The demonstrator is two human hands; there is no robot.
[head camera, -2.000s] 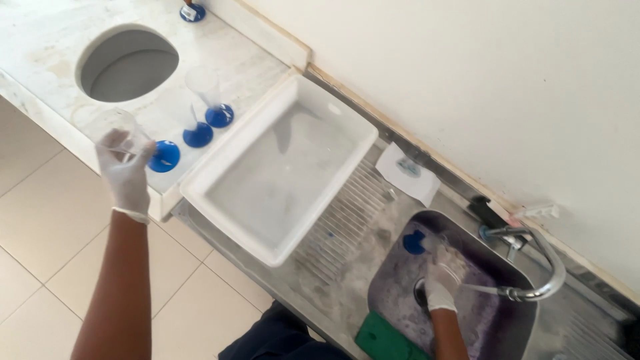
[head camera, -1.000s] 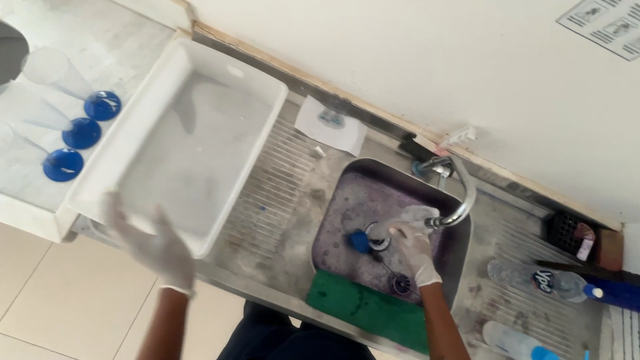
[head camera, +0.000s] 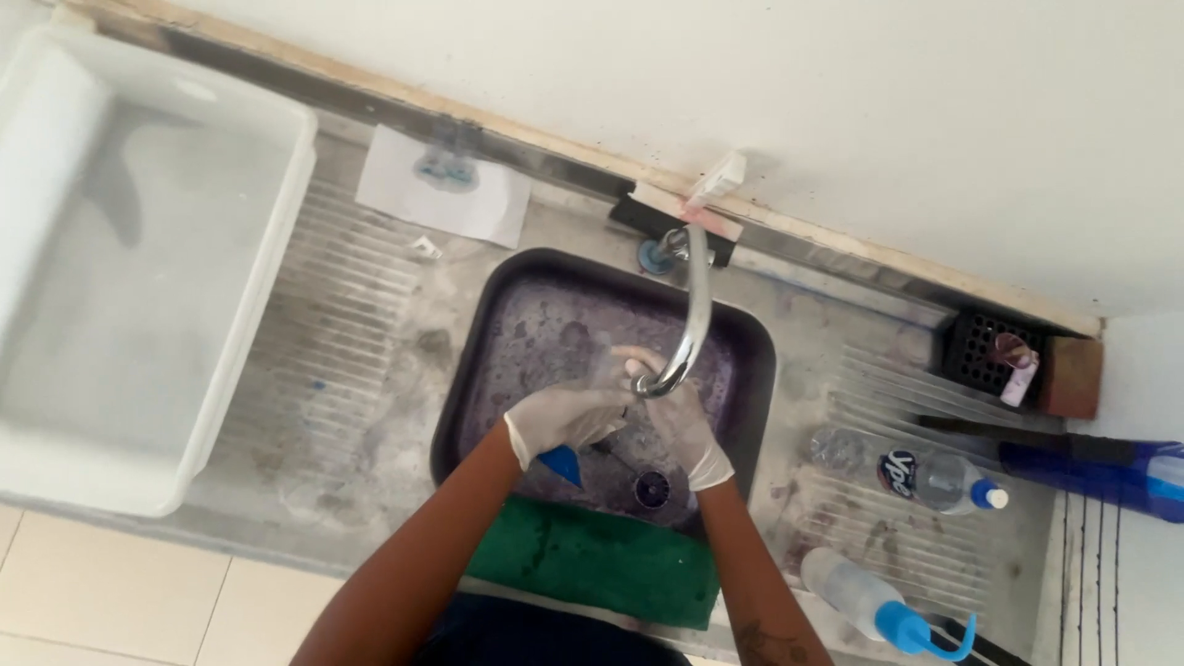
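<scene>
Both my hands wear thin whitish gloves and meet under the spout of the chrome faucet point(head camera: 694, 314), over the purple-stained sink point(head camera: 555, 324). My left hand point(head camera: 569, 416) comes from the lower left, its fingers curled around a clear vessel with a blue base point(head camera: 561, 465) that shows beneath the palm. Most of this vessel is hidden by the glove and blur. On the right, my right hand point(head camera: 680, 421) is at the vessel's other end, directly below the spout; its fingers are partly covered by the faucet, and its exact hold cannot be told. The dark drain strainer point(head camera: 652, 488) lies below the hands.
A large white plastic tub point(head camera: 250, 305) stands at left. Paper point(head camera: 504, 203) lies behind the sink; a green cloth point(head camera: 592, 564) hangs over its front edge. To the right are a clear detergent bottle point(head camera: 943, 476), a wash bottle point(head camera: 856, 592) and a black rack point(head camera: 985, 351).
My left hand has moved right, from beside the white tub to the sink, where it meets my right hand. The view has shifted right toward the sink.
</scene>
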